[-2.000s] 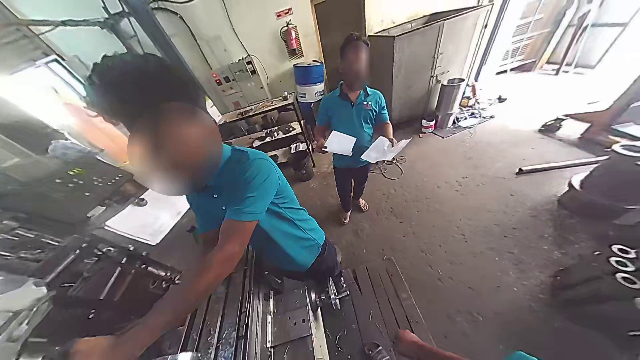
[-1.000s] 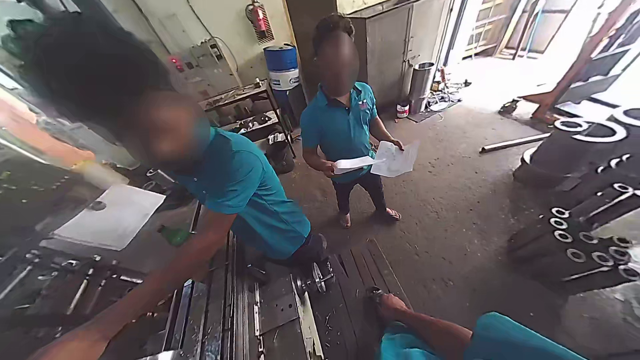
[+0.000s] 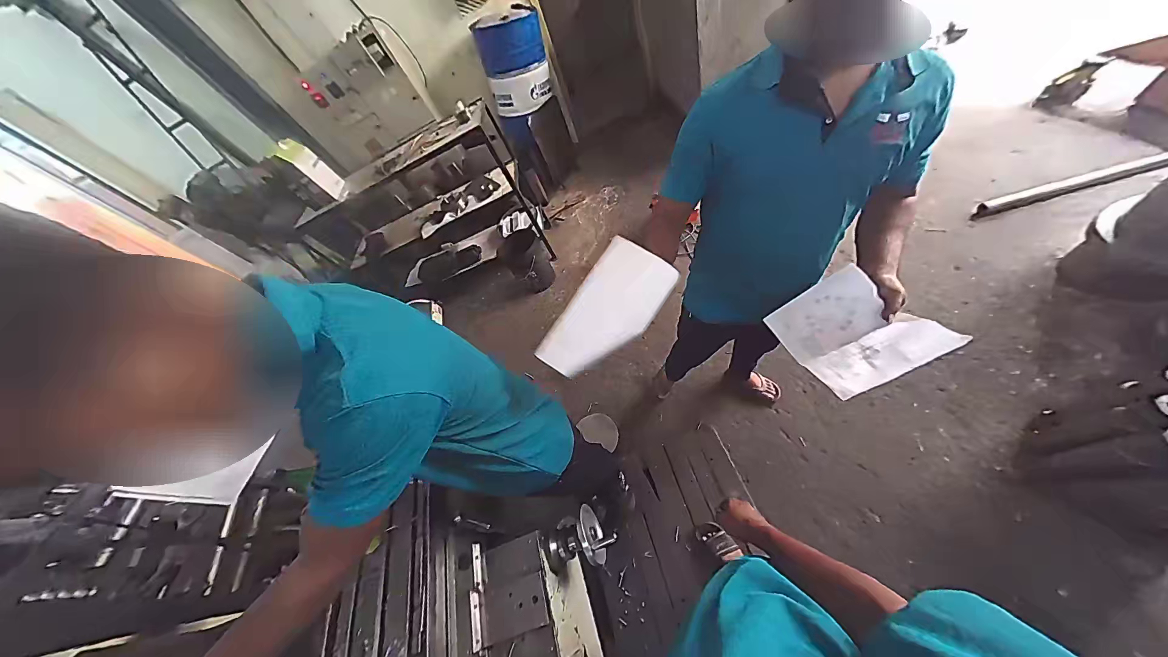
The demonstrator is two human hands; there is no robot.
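Observation:
My right hand is at the lower centre, in front of my teal shirt and just above a sandalled foot. Its fingers are too small and blurred to read, and whether it holds anything cannot be told. To its left is a metal handwheel on a machine slide. My left hand is out of view. At left a person in a teal shirt leans over the machine, one arm reaching down-left. Another person in a teal shirt stands ahead, holding a white sheet and unfolded papers.
Slatted wooden boards lie beside the machine. Tools lie at left near a white sheet. Farther back are a metal shelf, a blue and white drum and a dark bucket. A long pipe lies on the floor at right.
The standing person has come nearer, and the sheet and the papers are now held farther apart. More of my right arm and shirt shows than two seconds ago. The view has shifted.

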